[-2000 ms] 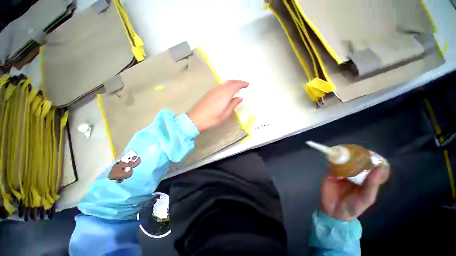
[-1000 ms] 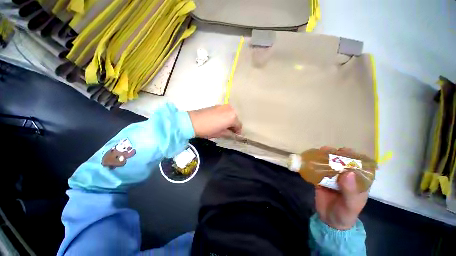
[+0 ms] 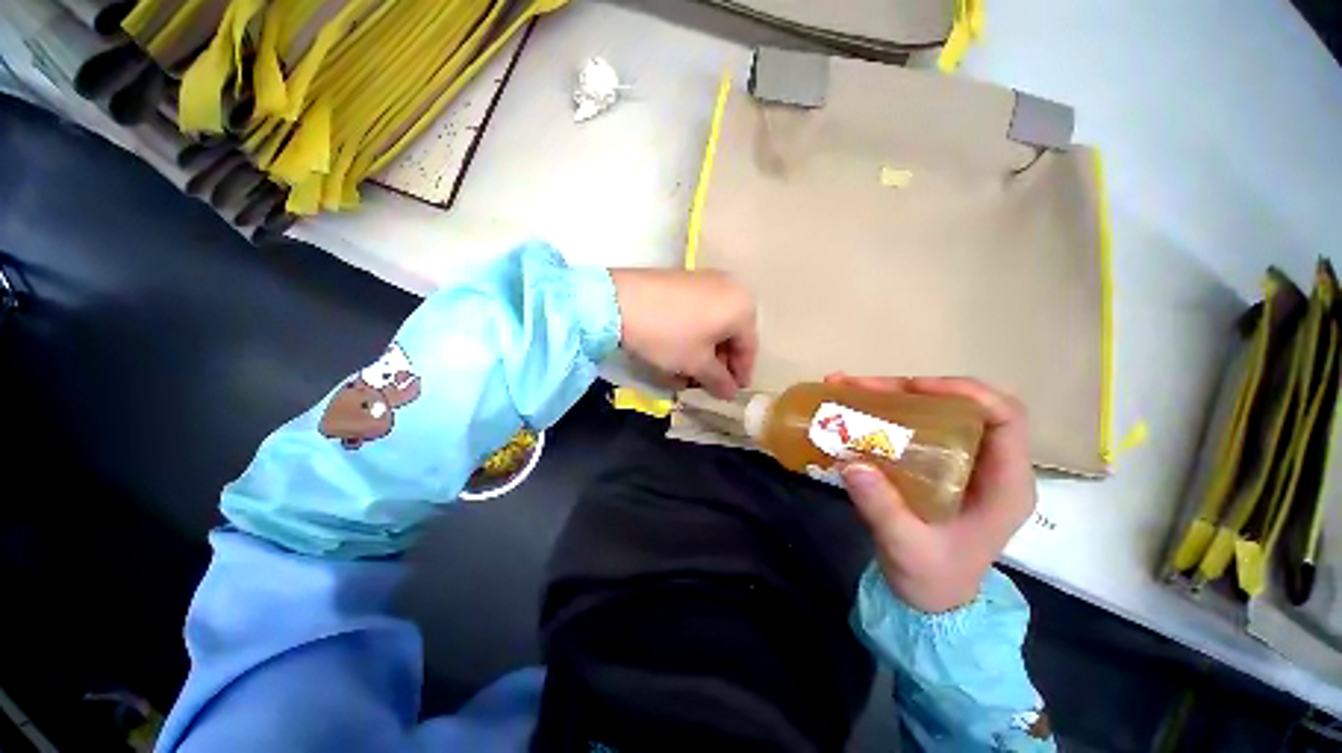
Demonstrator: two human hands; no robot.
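The taupe bag panel point(image 3: 913, 280) lies flat on the white table, with yellow edge strips point(image 3: 1107, 309) down both sides and two grey-brown tabs at its far edge. My left hand point(image 3: 699, 327) is at its near left corner, fingers curled down and seeming to pinch the corner; the fingertips are partly hidden. A yellow end tab point(image 3: 643, 402) sticks out below that hand. My right hand point(image 3: 957, 500) holds the glue bottle point(image 3: 868, 439) on its side, amber contents and label showing. Its nozzle points left to the corner, just below my left fingers.
A fanned pile point(image 3: 353, 88) with yellow strips lies at the upper left, over a dark-edged board point(image 3: 449, 147). A crumpled white wad point(image 3: 595, 88) lies beside it. A panel stack point(image 3: 1251, 441) is at the right. A waste tub point(image 3: 508, 478) is below the table edge.
The bottle and my right hand have moved left, bringing the nozzle to the panel's near left corner. The yellow end tab now shows below my left hand. The camera view has shifted slightly.
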